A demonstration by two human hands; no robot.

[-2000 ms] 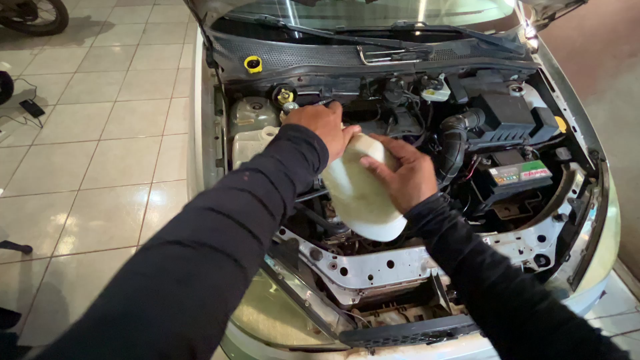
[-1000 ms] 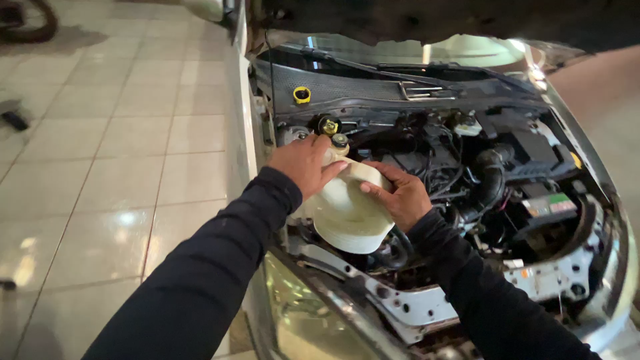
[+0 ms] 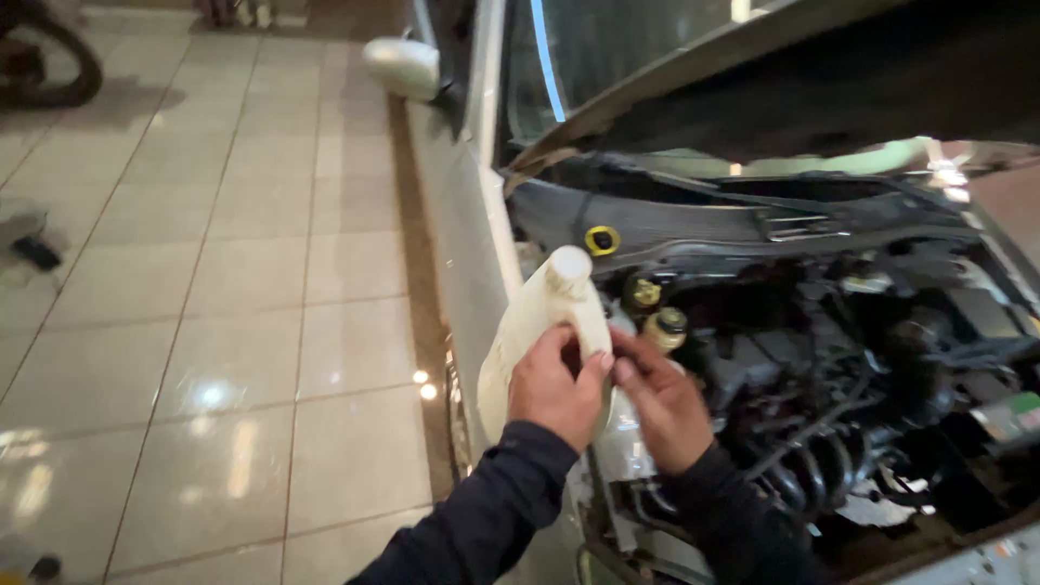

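A whitish plastic jug with a white cap on its neck stands roughly upright over the left edge of the engine bay. My left hand is closed around the jug's handle. My right hand touches the handle side with its fingertips, close to the left thumb. Just beyond the right hand are a reservoir with a dark cap and another yellowish cap. A translucent tank shows below, partly behind my hands.
The raised hood slants over the engine. A yellow-rimmed round opening sits in the cowl. Left are the fender, side mirror, tiled floor, a wheel and a dark object.
The jug has gone from tilted over the engine bay to upright at its left edge, its cap now up. Both hands have moved left with it. The view has swung left.
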